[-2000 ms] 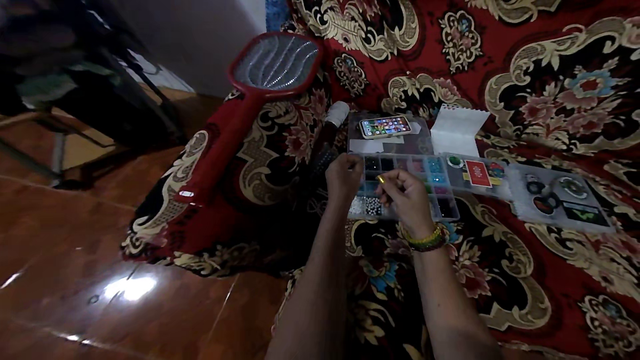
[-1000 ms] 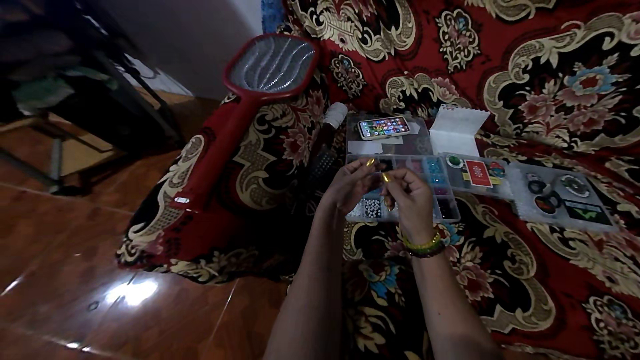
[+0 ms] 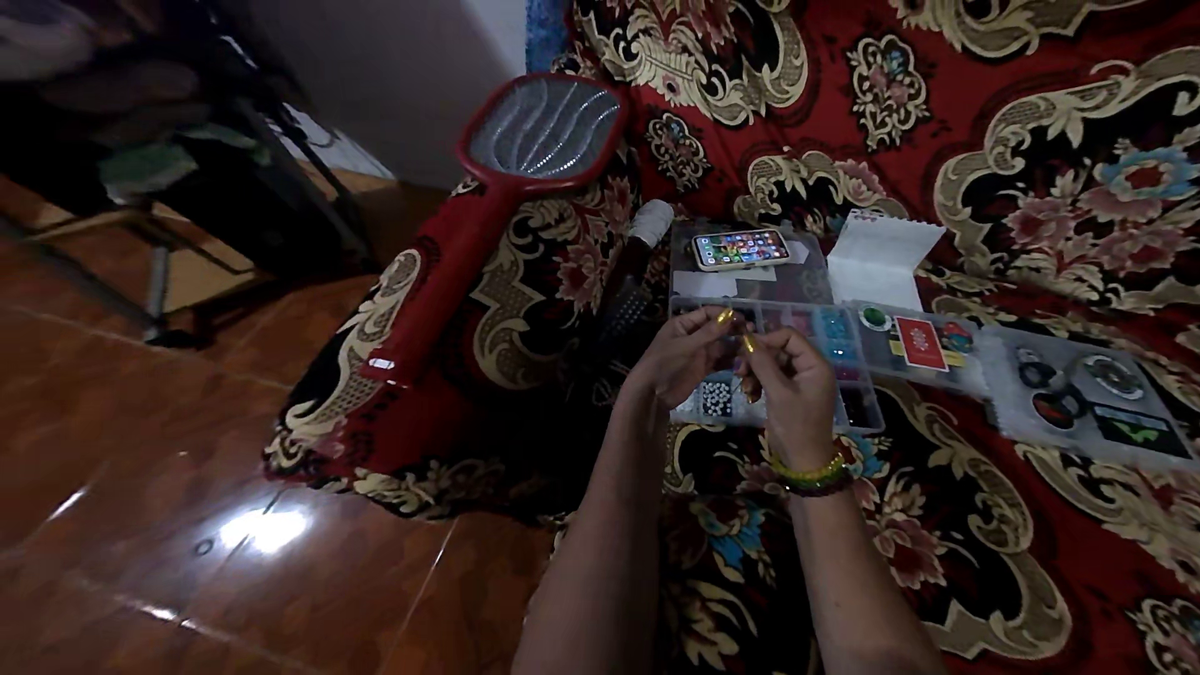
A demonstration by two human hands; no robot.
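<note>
My left hand and my right hand meet at their fingertips above a clear compartment box of beads. Thumb and fingers are pinched on both hands, but whatever lies between them is too small and dark to make out. Black and white beads fill a compartment below my hands, and blue beads lie in another to the right. A beaded bracelet in yellow, green and dark red circles my right wrist.
Behind the box lies a lit smartphone beside folded white paper. Rightward are a red card, scissors and a clear case. A red electric fly swatter leans on the patterned sofa cover.
Two seconds ago my hands were slightly apart, the left one closed like a fist. My left hand has since turned, its fingers extending to meet those of my right hand.
</note>
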